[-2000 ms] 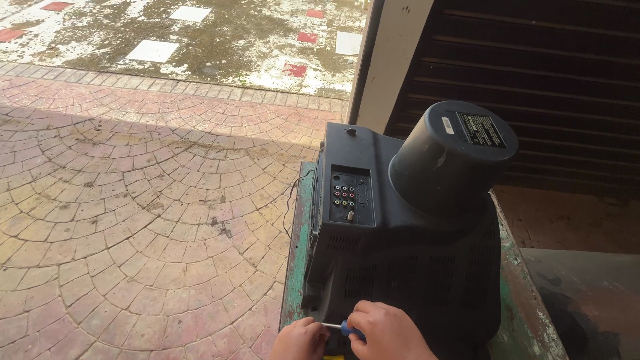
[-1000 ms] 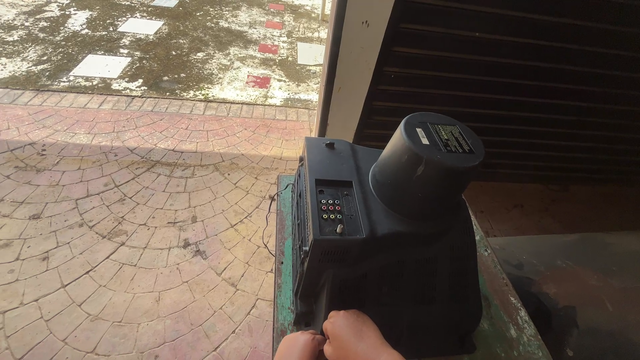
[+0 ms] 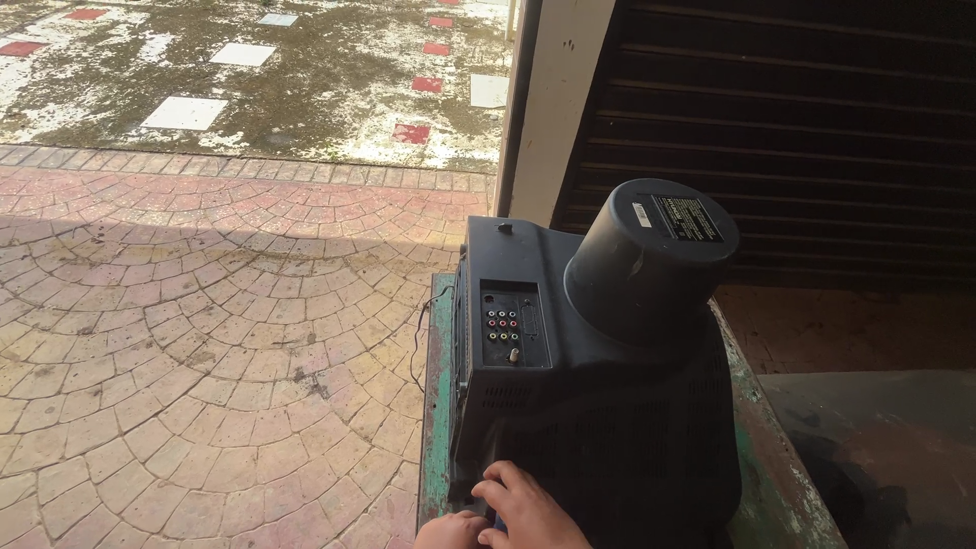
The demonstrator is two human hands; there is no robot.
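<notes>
A black CRT television (image 3: 610,396) shows its rear casing, with a round protruding tube cover (image 3: 652,259) and a recessed panel of coloured AV jacks (image 3: 515,324). At the casing's near edge, at the bottom of the view, my right hand (image 3: 526,507) is curled around a screwdriver's blue handle (image 3: 499,523), of which only a sliver shows. Beside it on the left, my left hand (image 3: 451,531) touches or nearly touches the right one, its fingers bunched near the tool. The screwdriver's shaft and tip are hidden.
The television rests on a worn green-painted table (image 3: 438,404). A thin black cable (image 3: 416,351) hangs over its left edge. Patterned paving (image 3: 229,366) lies to the left. Behind stand a pale post (image 3: 560,99) and a dark slatted shutter (image 3: 785,130).
Two seconds ago the screwdriver's shaft showed between my hands; now only a bit of blue handle is visible. My right fingers have lifted and spread somewhat since the closed fist of one second ago.
</notes>
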